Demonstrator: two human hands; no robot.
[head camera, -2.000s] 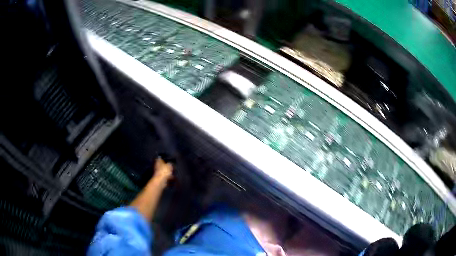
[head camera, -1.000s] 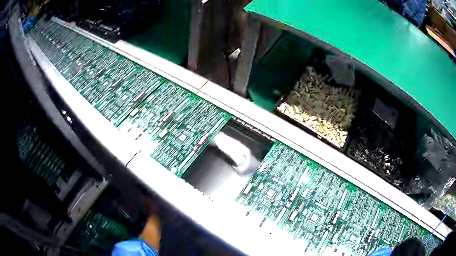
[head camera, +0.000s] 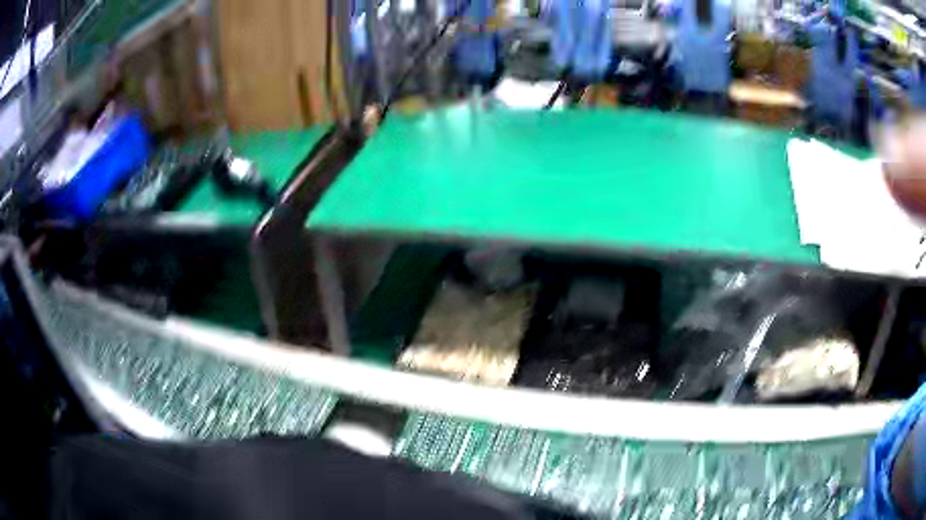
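Green circuit boards (head camera: 508, 457) lie in a row on the conveyor with a white rail (head camera: 569, 414) in front of me. A gap between boards shows a blurred white thing (head camera: 357, 438). White papers (head camera: 848, 208) lie at the right end of the green shelf (head camera: 569, 183). What looks like my right hand (head camera: 906, 163) is a blurred, cut-off patch at the right edge, over the papers; whether it holds anything is unclear. A blue sleeve (head camera: 894, 462) shows at the lower right. My left hand is not in view.
Under the shelf are a bin of cream parts (head camera: 470, 330), a bin of dark parts (head camera: 594, 350), and clear bags beside more cream parts (head camera: 809, 368). A blue bin (head camera: 100, 168) stands at the far left. A large dark shape (head camera: 264, 482) covers the bottom left.
The view has swung up and right, bringing the shelf top and papers into sight. My left hand has left the picture. The right hand's patch now shows high at the right edge.
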